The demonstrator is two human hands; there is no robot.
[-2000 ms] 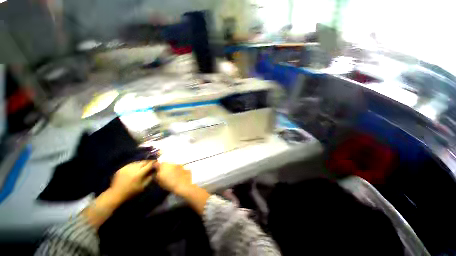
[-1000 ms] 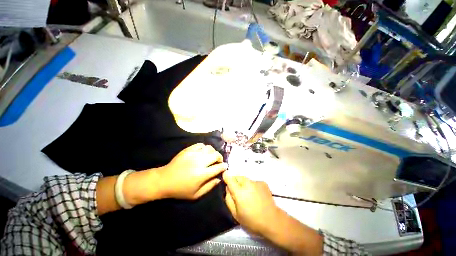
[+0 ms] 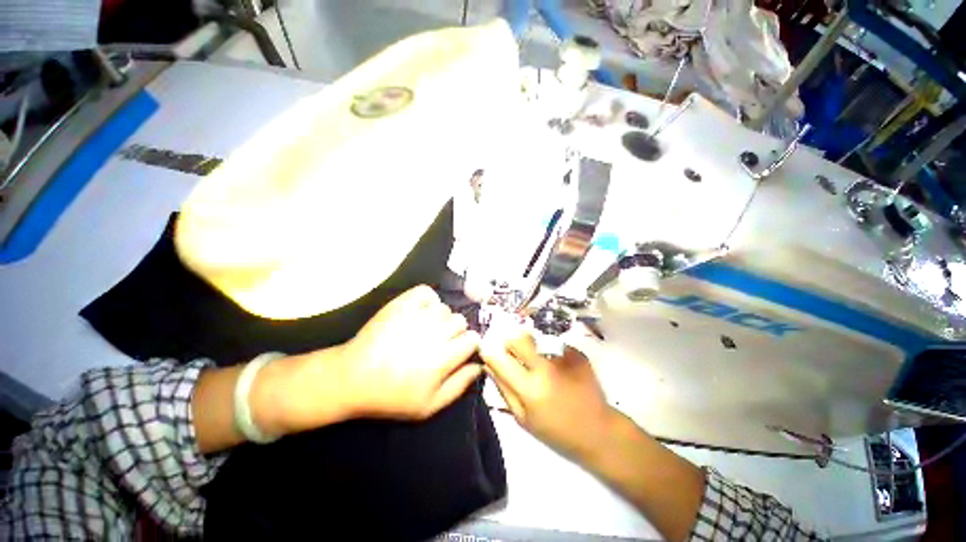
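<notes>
A black garment piece lies on the white table under and around my left hand, with part of it hanging toward me. My left hand is closed on its edge, knuckles up, just left of the needle area. My right hand pinches the same edge from the right, fingertips touching my left fingertips. The presser foot is right above the fingertips; the needle is too blurred to tell. The white sewing machine with blue stripe and "JACK" lettering stands to the right.
A large pale yellow rounded lamp or guard hides the back of the cloth. The machine table has a blue strip at left. Light crumpled cloth lies behind the machine. A thin metal thread guide sticks up from the machine head.
The view has come closer to the machine, and the pale yellow part looks larger and covers more cloth. Both hands stay at the needle area, the right fingertips slightly nearer the foot.
</notes>
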